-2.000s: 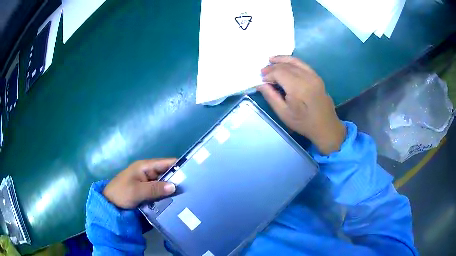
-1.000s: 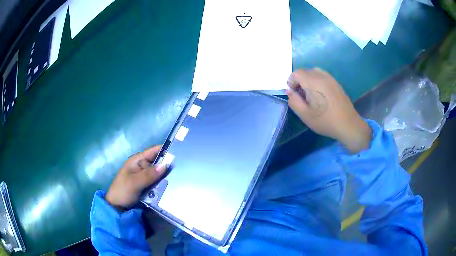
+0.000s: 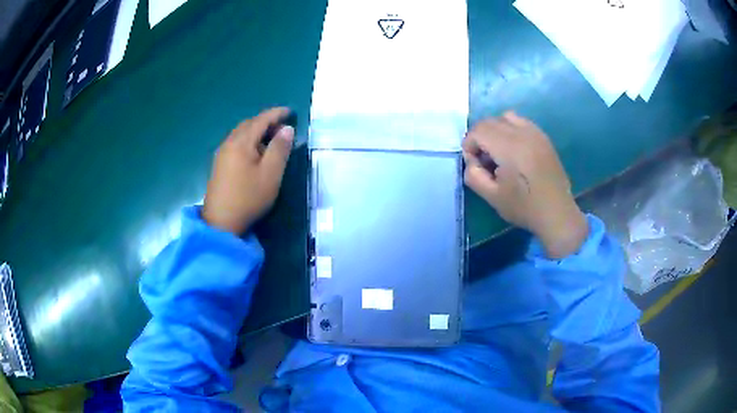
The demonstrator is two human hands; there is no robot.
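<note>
The panel point(image 3: 396, 234) lies upright in line with the white bag point(image 3: 388, 81), its far end inside the bag's near opening, its near end over the table edge at my lap. White squares show along its left side and near end. The bag has a black triangle mark. My left hand point(image 3: 249, 169) is off the panel, to the left of the bag's mouth, thumb and fingers apart, empty. My right hand point(image 3: 521, 173) is at the right corner of the bag's mouth, fingers curled and slightly blurred; the fingertips seem to pinch the bag's edge.
Fanned white bags point(image 3: 618, 48) lie at the far right. Dark panels on white sheets point(image 3: 93, 48) lie at the far left. Silvery stacked edges point(image 3: 14, 323) are at the lower left table edge. A crumpled clear plastic bag point(image 3: 675, 218) is beside the table at right, above the grey floor.
The panel has turned from slanted to straight and its far end has gone into the bag. My left hand has let go of the panel and moved up beside the bag's mouth.
</note>
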